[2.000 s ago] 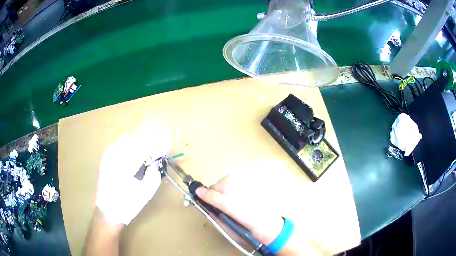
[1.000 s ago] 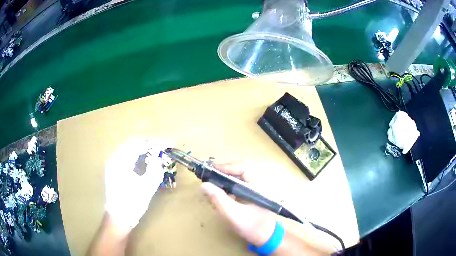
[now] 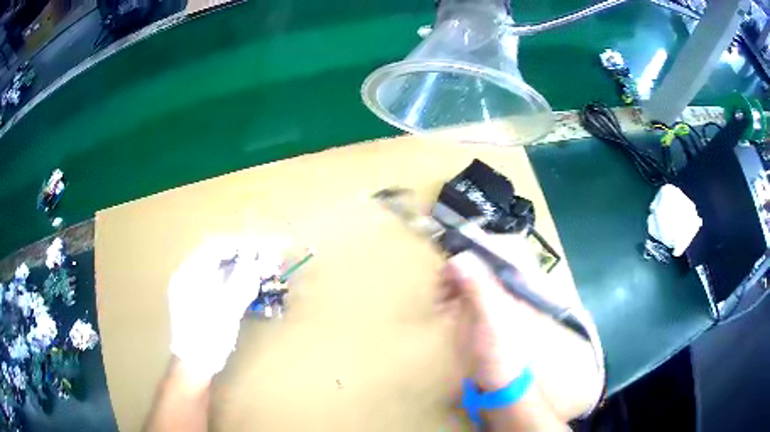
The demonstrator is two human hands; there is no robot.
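Note:
My left hand (image 3: 211, 304), in a white glove that is overexposed, holds a wired assembly (image 3: 268, 297) over the tan board. The assembly shows white, black and blue parts, and a green lead wire points up and right from it. My right hand (image 3: 494, 295), bare with a blue wristband, is blurred and holds the dark soldering iron (image 3: 511, 277). The iron's tip end points up and left, away from the assembly, in front of the black iron stand (image 3: 479, 196). The stand's sponge tray is partly hidden by my right hand.
The tan board (image 3: 338, 337) lies under both hands. A clear fume cone (image 3: 456, 93) hangs above its back edge. White-and-green assemblies (image 3: 38, 312) are heaped at left. The green belt (image 3: 211, 101) carries single assemblies. Black cables (image 3: 620, 139) and a white bundle (image 3: 674, 219) are at right.
My right hand has moved right with the iron, away from the assembly to the stand. My left hand still holds the assembly. The assembly on the belt at left has moved left; another shows at upper right.

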